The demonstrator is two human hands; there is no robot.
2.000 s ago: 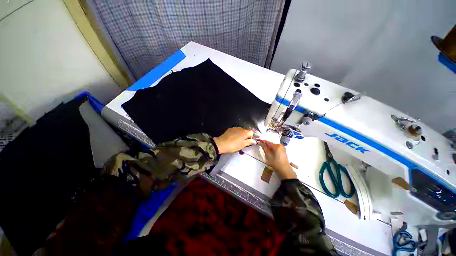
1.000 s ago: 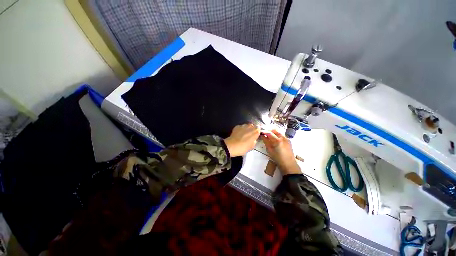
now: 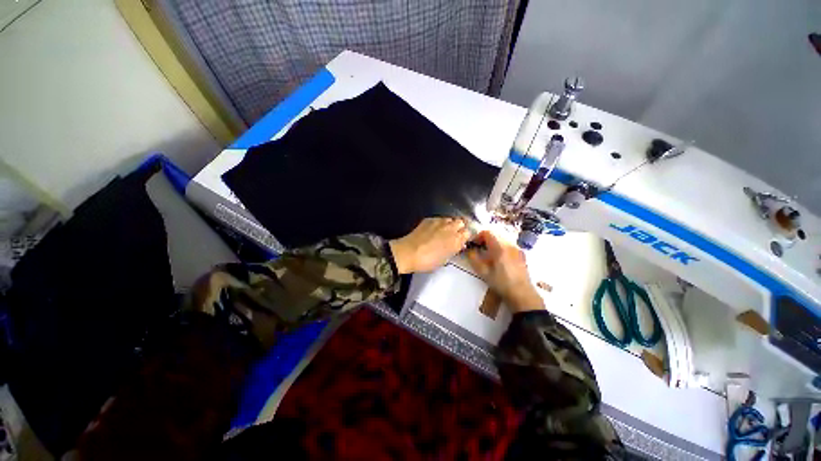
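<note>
A large black cloth panel [image 3: 360, 167] lies spread on the white table, its right corner reaching the lit needle area of the sewing machine [image 3: 621, 216]. My left hand [image 3: 432, 244] lies on the panel's near edge, just left of the presser foot [image 3: 502, 219], fingers pressed on the cloth. My right hand [image 3: 500, 268] is beside it, just in front of the foot, its fingertips pinching a small dark bit of the cloth edge. Lamp glare hides the needle and the detail at the foot. Part of the cloth hangs over the table's front edge below my left wrist.
Green-handled scissors [image 3: 626, 311] lie right of my right hand, beside curved white strips [image 3: 677, 338]. Small brown tabs [image 3: 491, 302] lie near my right wrist. Blue-handled snips [image 3: 747, 432] are at the lower right. Black cut pieces [image 3: 90, 297] are stacked at the left.
The view has shifted, so the machine sits further right and higher than two seconds ago. My left hand has flattened over the cloth edge; my fingertips now pinch a dark bit of cloth.
</note>
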